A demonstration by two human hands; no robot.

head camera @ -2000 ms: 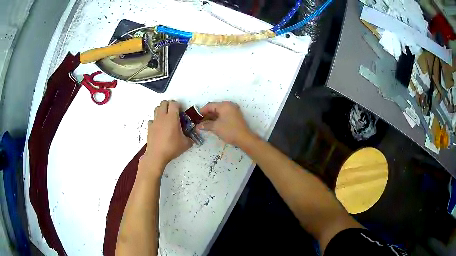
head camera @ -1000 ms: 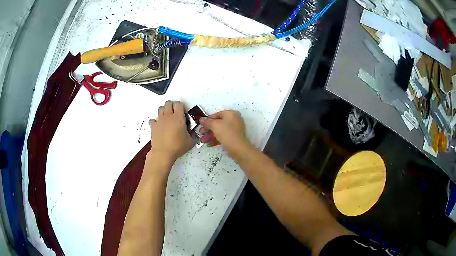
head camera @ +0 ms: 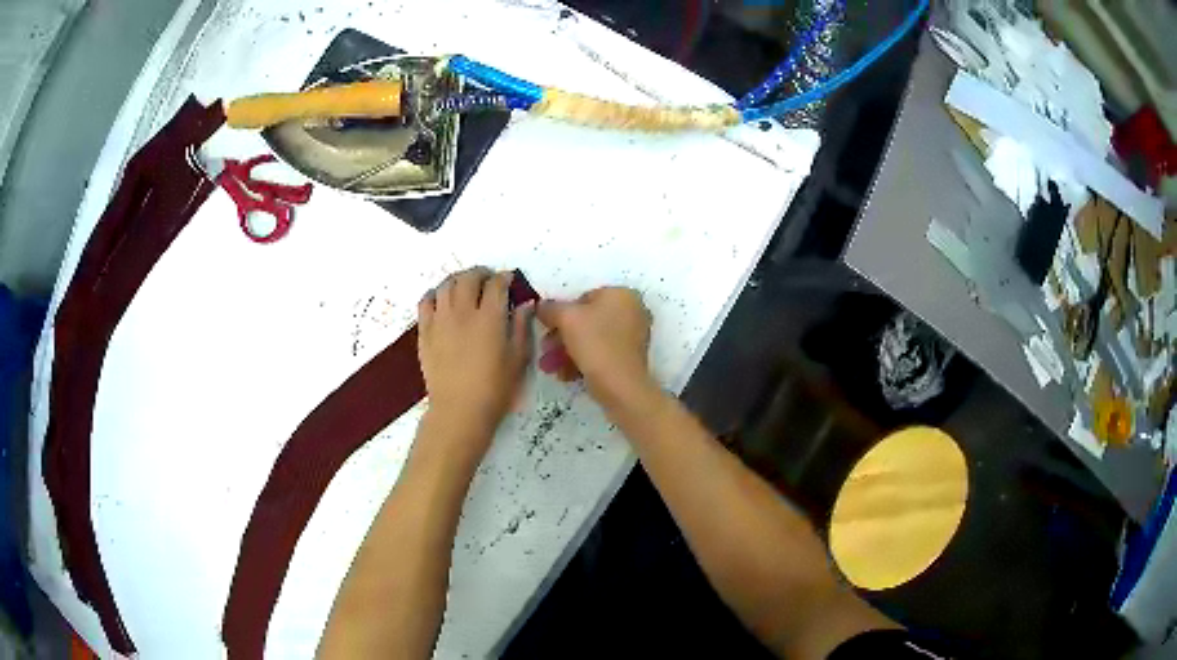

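A long curved dark maroon cloth strip [head camera: 303, 449] lies on the white table, its upper end running under my left hand. My left hand [head camera: 475, 338] lies flat over the strip with its fingers together. A short piece of the strip's end shows between my hands. My right hand [head camera: 594, 338] pinches at that end, fingertips close to my left hand. The small metal folding guide cannot be made out now; my hands may hide it.
The steam iron [head camera: 368, 152] sits on a dark pad [head camera: 476, 139] at the back, its blue hose trailing right. Red scissors [head camera: 262, 200] lie beside the maroon stack [head camera: 90, 322] on the left. A scrap-covered grey table [head camera: 910, 194] and round stool [head camera: 900, 508] stand at right.
My left hand has moved slightly right and more of the strip shows beside it. The metal guide seen between my hands earlier no longer shows. The camera view has shifted a little.
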